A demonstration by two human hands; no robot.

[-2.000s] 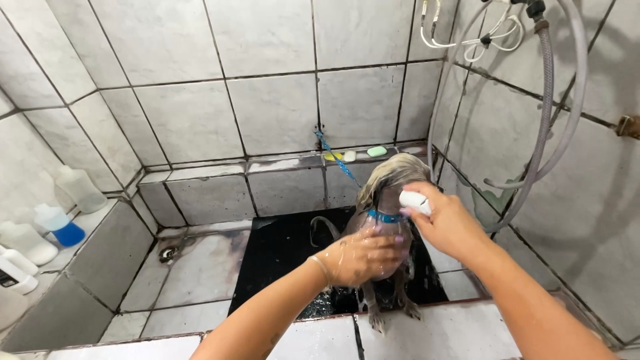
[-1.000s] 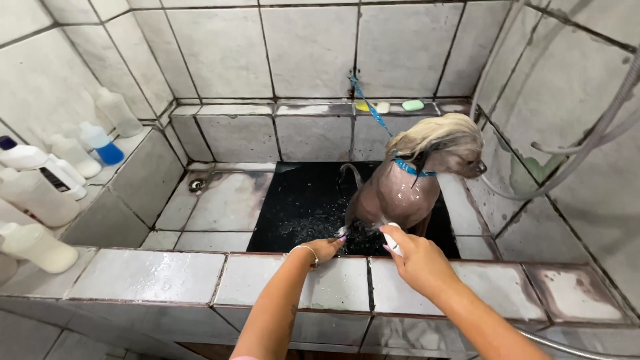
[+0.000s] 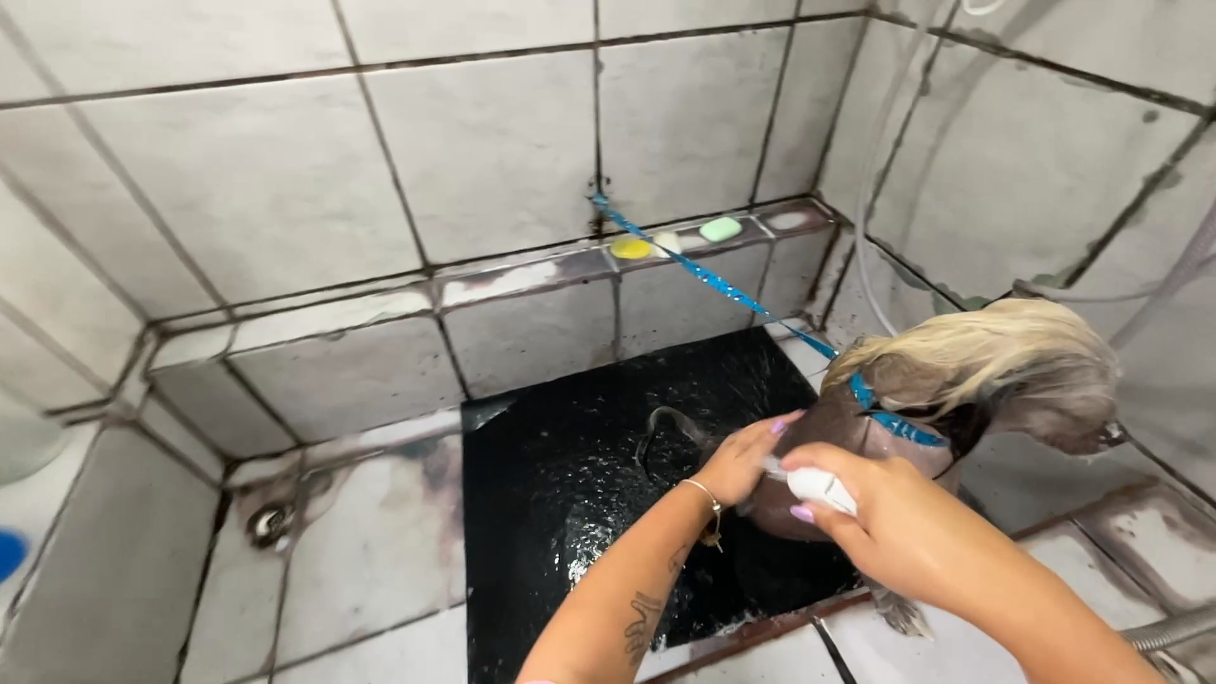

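A wet dog (image 3: 807, 437) with long pale hair on its head and a blue collar sits on a black mat (image 3: 541, 532), facing right. A blue leash (image 3: 722, 285) runs from its neck to the back wall. My right hand (image 3: 874, 494) is closed around a white handheld sprayer head (image 3: 819, 488), its front end by the dog's back. Water comes from the sprayer. Flat against the dog's back rests my left hand (image 3: 746, 461), with no object seen in it; part of the palm is hidden.
On the tiled ledge (image 3: 513, 275) lie a yellow soap (image 3: 631, 248), a whitish soap (image 3: 668, 242) and a green soap (image 3: 720, 229). A drain (image 3: 271, 522) is at the left of the basin. A grey hose (image 3: 869, 218) hangs at right; a metal hose (image 3: 1173, 629) lies at lower right.
Both hands have moved from the dog's neck area, down to its lower body, then up to its back. The dog's head has turned right. The view has swung closer.
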